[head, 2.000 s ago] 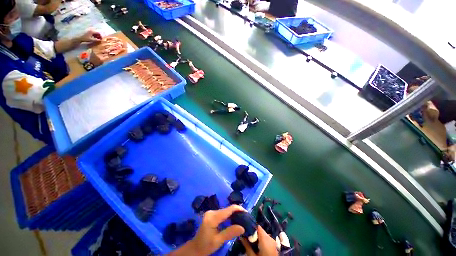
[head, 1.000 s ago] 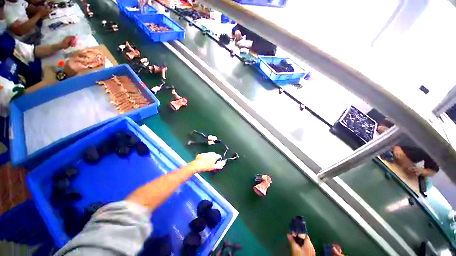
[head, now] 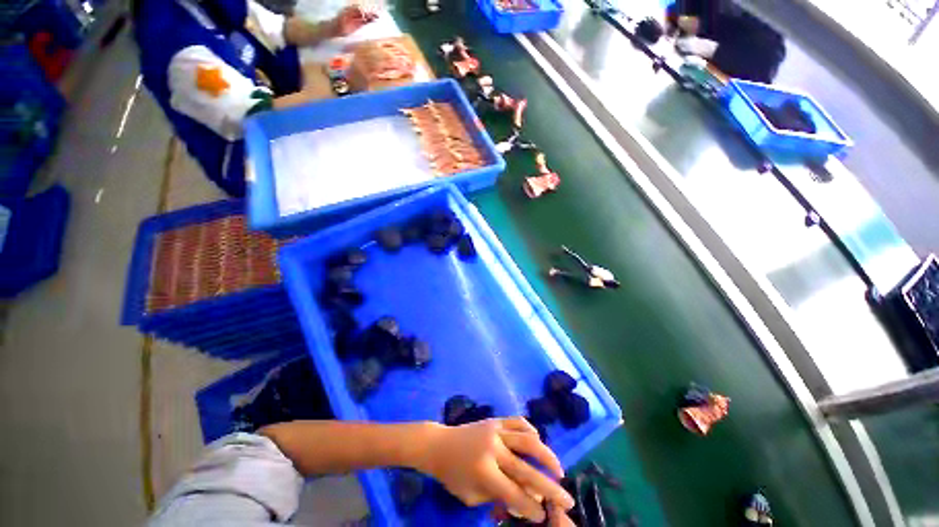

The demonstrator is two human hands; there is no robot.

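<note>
The near blue tray holds scattered black moulded pieces. My left hand is over the tray's near right corner, fingers bent down and together at the bottom edge; what they hold is hidden. A small part of what looks like my right hand shows against its fingertips, mostly cut off by the frame; its grip cannot be seen. Dark leg parts lie heaped beside the tray. One leg part lies singly on the green belt.
The neighbouring blue tray adjoins the near tray. Stacked blue trays stand at left. Reddish upper-body parts lie on the conveyor belt. A seated person is beyond the trays. A far blue tray stands across the belt.
My left hand has come back from the belt to the tray corner. One of two leg parts there is gone from the belt. The view has swung left.
</note>
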